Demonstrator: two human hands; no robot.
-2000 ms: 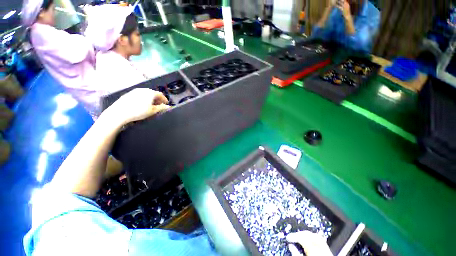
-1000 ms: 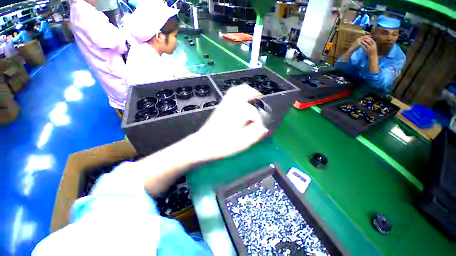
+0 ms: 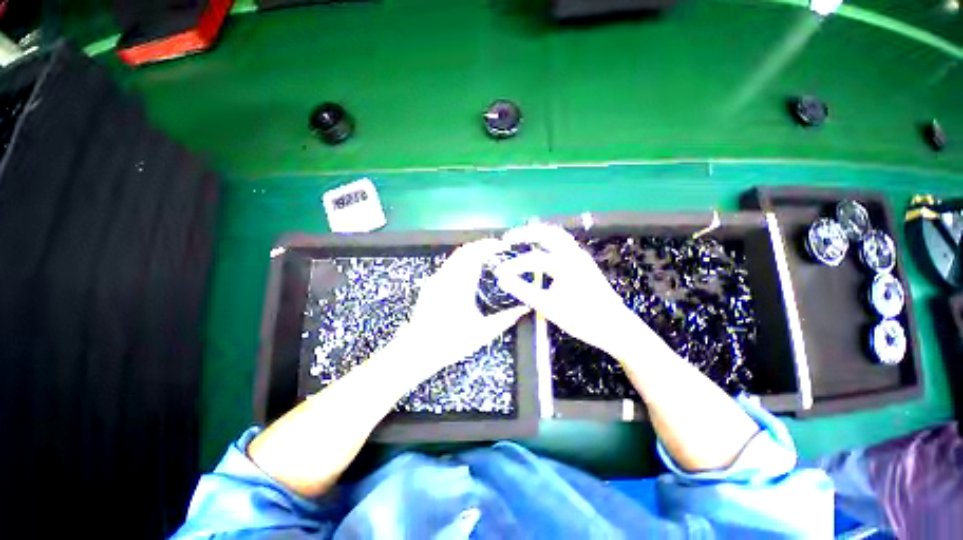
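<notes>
A black round unit [image 3: 505, 283] is held between both hands above the divider of two dark trays. My left hand [image 3: 456, 283] grips it from the left. My right hand [image 3: 558, 276] is on its right side, fingers over the face; whether it holds a small part is hidden. The left tray [image 3: 283, 327] holds a heap of small silver-white parts [image 3: 364, 311]. The right tray [image 3: 779, 316] holds small glossy black parts [image 3: 697, 316].
A far-right tray [image 3: 834, 374] holds several silver-faced units [image 3: 888, 295]. Dark discs [image 3: 503, 118] stand spaced on the green belt [image 3: 634, 105]. A white counter [image 3: 354, 206] lies above the left tray. Tall stacked trays [image 3: 100, 285] stand at left. A red-edged tray [image 3: 174, 40] is far left. A person's purple sleeve [image 3: 913, 485] is lower right.
The view has swung from the stacked trays to the parts trays. My left hand has moved from over the stacked trays to above the parts trays, holding a round unit with my right hand.
</notes>
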